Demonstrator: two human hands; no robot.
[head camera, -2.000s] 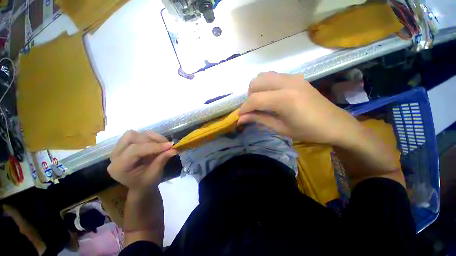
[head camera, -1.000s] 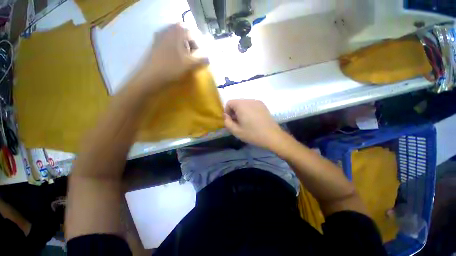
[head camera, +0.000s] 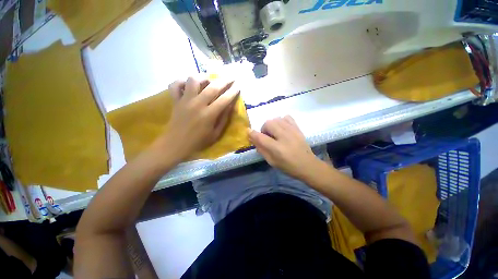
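A mustard-yellow fabric panel (head camera: 144, 122) lies on the white table, its right end by the brightly lit presser foot area of the sewing machine (head camera: 327, 41). My left hand (head camera: 202, 111) lies on top of the panel, fingers spread and pointing toward the needle area; the fingertips are partly lost in glare. My right hand (head camera: 281, 143) holds the panel's lower right edge between thumb and fingers, near the table's front edge. The needle is not clearly visible.
A squarish yellow panel stack (head camera: 54, 117) is at left, with a second stack (head camera: 95, 16) beyond. A rounded yellow pile (head camera: 428, 75) lies right of the machine. A blue basket (head camera: 456, 180) with yellow pieces stands at lower right. Yellow cloth (head camera: 344, 234) hangs by the lap.
The folded strip first held above the lap is gone from the hands. A wider panel now lies flat by the needle area. My left hand has come down onto it; the right still holds its edge.
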